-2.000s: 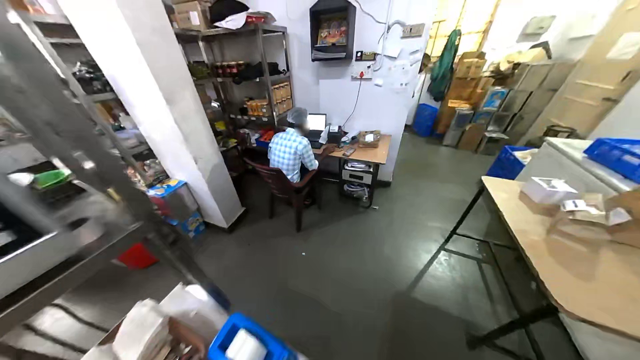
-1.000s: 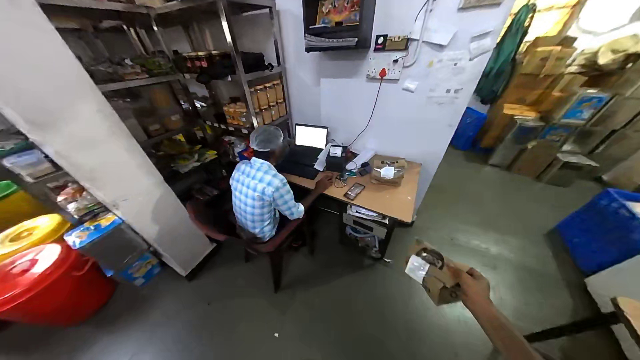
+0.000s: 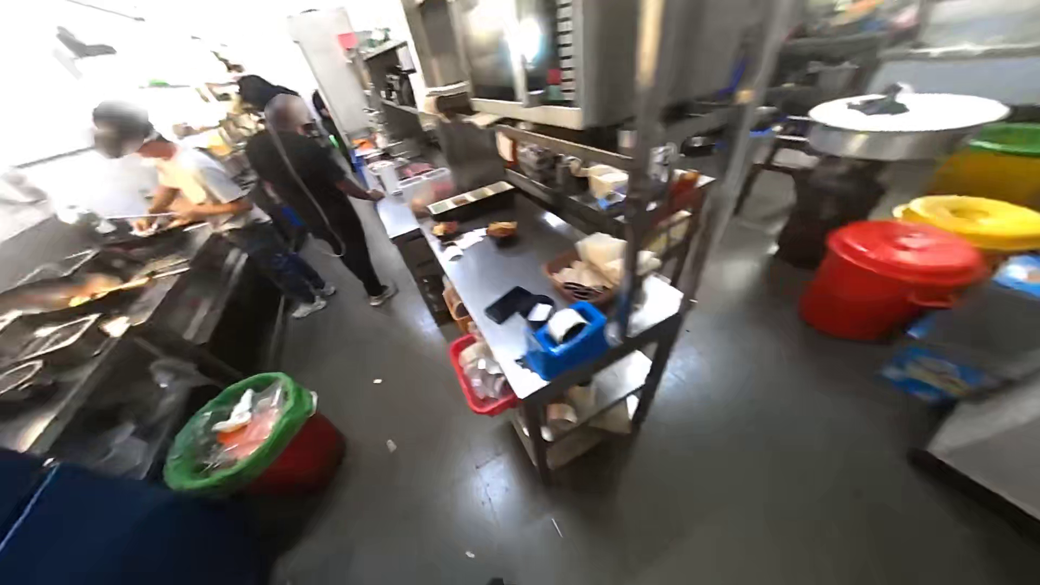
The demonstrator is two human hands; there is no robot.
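Neither my left hand nor my right hand shows in the head view now, so what they hold cannot be seen. A steel work table (image 3: 520, 272) stands in the middle. On its near end sits a blue tape dispenser (image 3: 569, 337) with a white roll, beside a black phone-like object (image 3: 509, 304). Behind the dispenser, a brown basket (image 3: 561, 280) holds papers. A red basket (image 3: 479, 382) with clear plastic items hangs at the table's left edge. Farther back lie small food items (image 3: 501, 230) and a long tray with compartments (image 3: 471, 201).
A red bin with a green liner (image 3: 236, 439) stands at the lower left. Two people (image 3: 313, 171) (image 3: 203, 183) are at the left near the cooking counter (image 3: 179, 301). On the right are a lidded red drum (image 3: 894, 280), a yellow-lidded drum (image 3: 971, 221) and a pillar base (image 3: 991, 455).
The view has swung far left, away from the desk and the seated person. My right hand, which held a small brown package one second ago, is out of view.
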